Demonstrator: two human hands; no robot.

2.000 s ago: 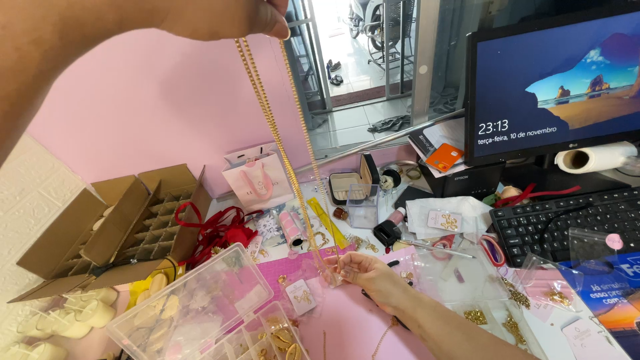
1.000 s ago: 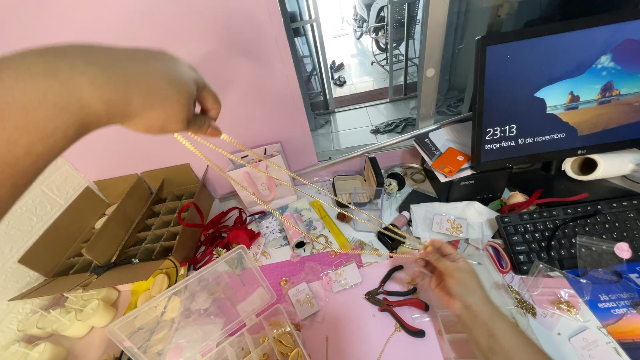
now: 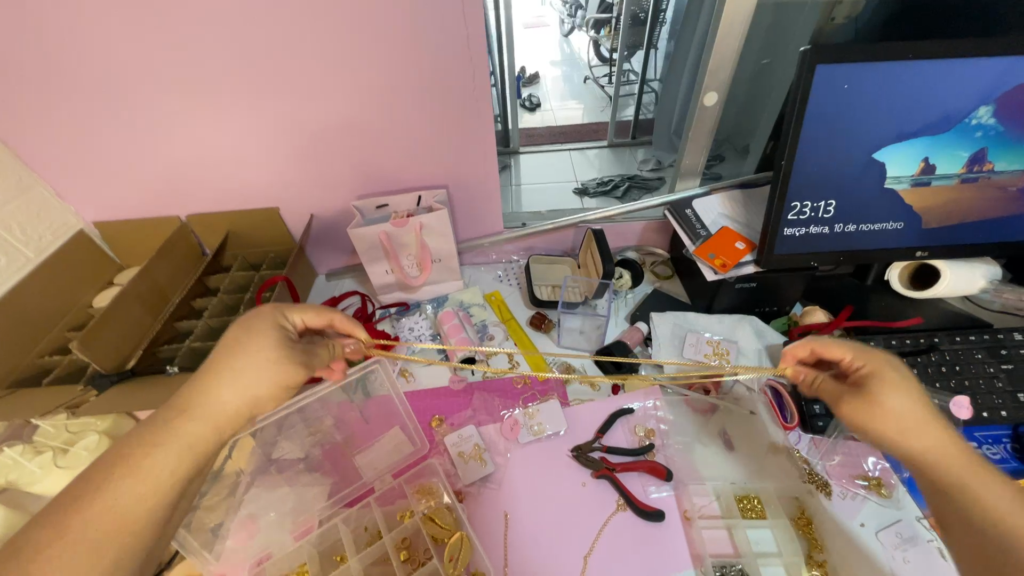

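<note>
A gold-coloured chain is stretched nearly level above the desk, its strands side by side. My left hand pinches one end between thumb and fingers, in front of the cardboard box. At the other end, my right hand grips the chain near the keyboard. Below it, two pairs of pliers with dark and red handles lie on a pink mat. A thin chain rests nearer me. Small earring cards in clear bags lie left of the pliers.
An open clear compartment box holds gold-coloured pieces; another organiser is at right. Behind stand a divided cardboard box, a paper gift bag, a jewellery case and a yellow ruler. A monitor and keyboard occupy the right.
My left hand has come down from high up, and my hands are now farther apart, at similar height. The chain has gone from slanting to nearly level.
</note>
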